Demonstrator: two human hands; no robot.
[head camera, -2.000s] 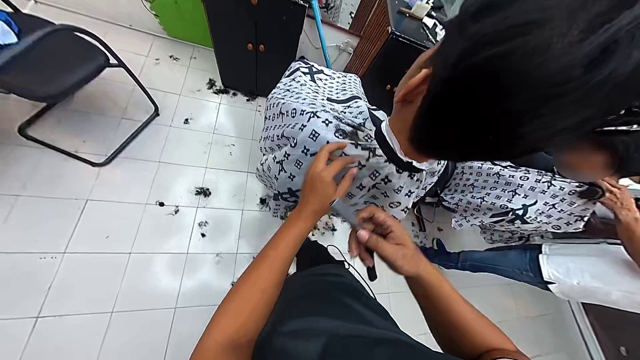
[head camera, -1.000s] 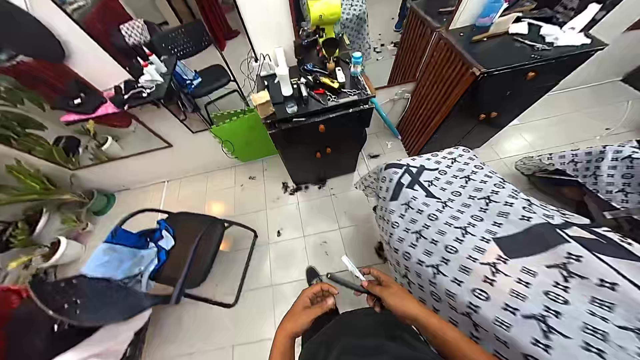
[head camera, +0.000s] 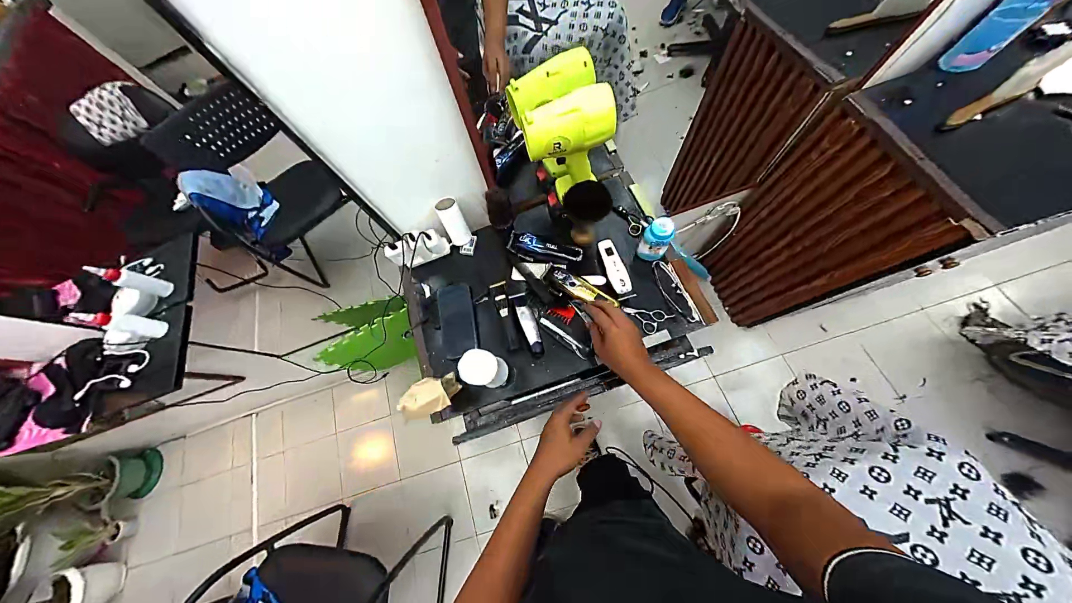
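My right hand (head camera: 618, 335) reaches over the black countertop (head camera: 544, 377), its fingers at the near end of a gold-and-black hair clipper (head camera: 582, 286); whether they grip it is unclear. Lower and to the left, my left hand (head camera: 569, 440) hangs before the counter's front edge with its fingers apart and nothing seen in it. About the right hand lie silver scissors (head camera: 649, 318), a white trimmer (head camera: 615, 266), a blue-and-black clipper (head camera: 544, 248), a silver-and-black clipper (head camera: 528, 325) and a red comb (head camera: 561, 314). Behind them stands a yellow-green hair dryer (head camera: 571, 126).
A white round container (head camera: 482, 368), a dark phone (head camera: 456, 321) and a blue-lidded jar (head camera: 657, 239) stand or lie on the counter. At the lower right is a patterned cape (head camera: 904, 486). A black chair (head camera: 327, 574) is at the lower left, and cables hang beside a power strip (head camera: 417, 249).
The view has swung from the caped person to the counter. My right hand, which held a comb-like tool near the left hand, has moved onto the counter; the hands are now apart.
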